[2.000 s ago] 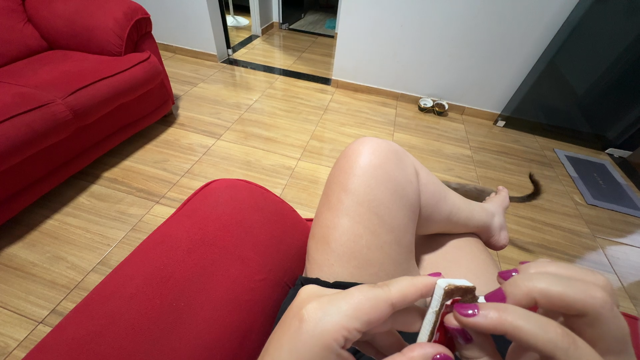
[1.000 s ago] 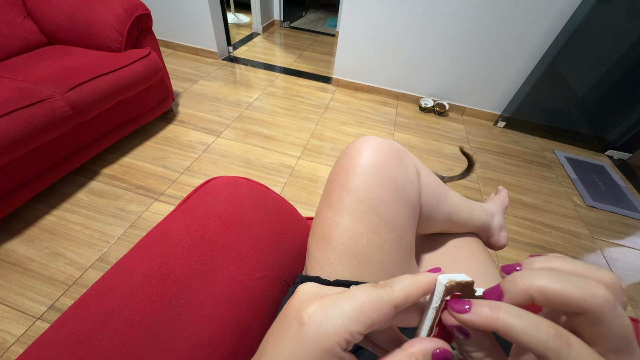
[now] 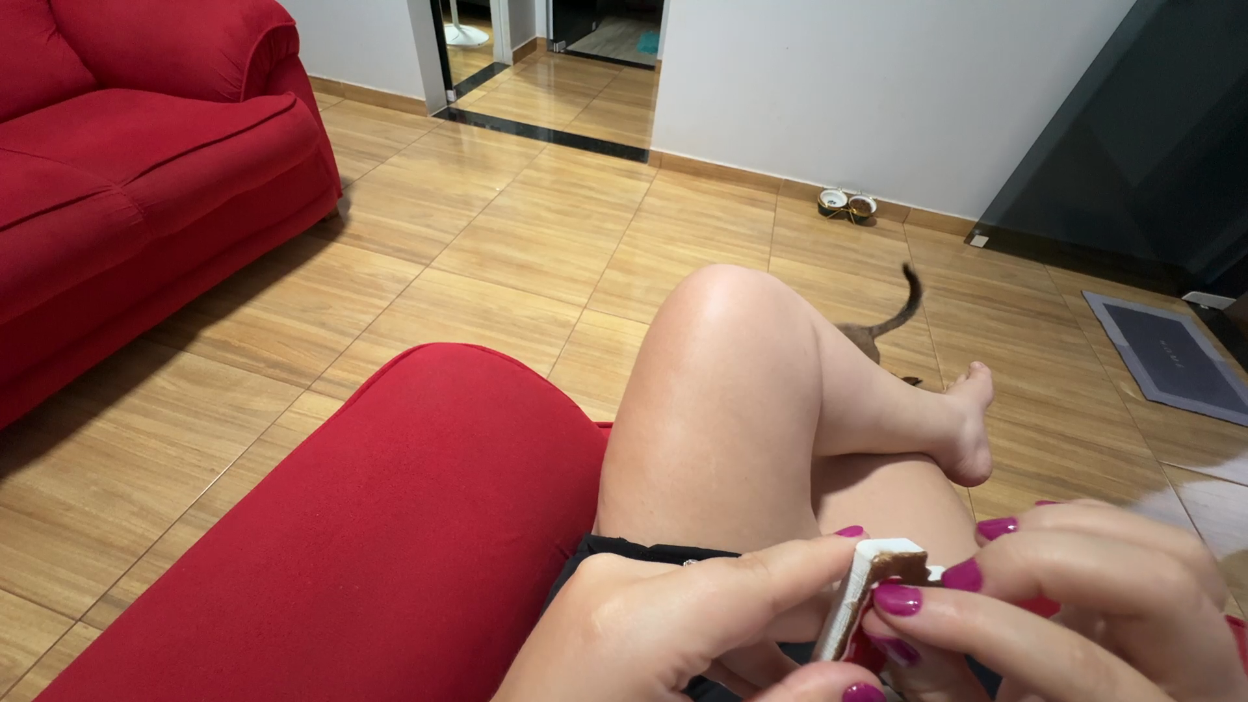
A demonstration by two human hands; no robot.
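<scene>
Low at the right, above my crossed bare legs (image 3: 717, 419), both hands meet around a small white piece with a brown edge (image 3: 882, 575); its exact kind is unclear. My left hand (image 3: 673, 614) grips it from the left, index finger along the top and thumb below. The fingertips of my right hand (image 3: 1063, 604) pinch its right side, and a small white bit shows between them. Something red lies just behind the piece, partly covered by the fingers.
A red sofa armrest (image 3: 390, 507) is beside my leg; another red sofa (image 3: 146, 195) stands far left. A cat (image 3: 863, 339), mostly hidden behind my shin, is on the floor. Pet bowls (image 3: 847, 204) stand by the wall, a grey mat (image 3: 1170, 351) at the right.
The cat's tail has changed position and now stands more upright beyond my shin. Both hands keep hold of the white piece, with only small finger shifts.
</scene>
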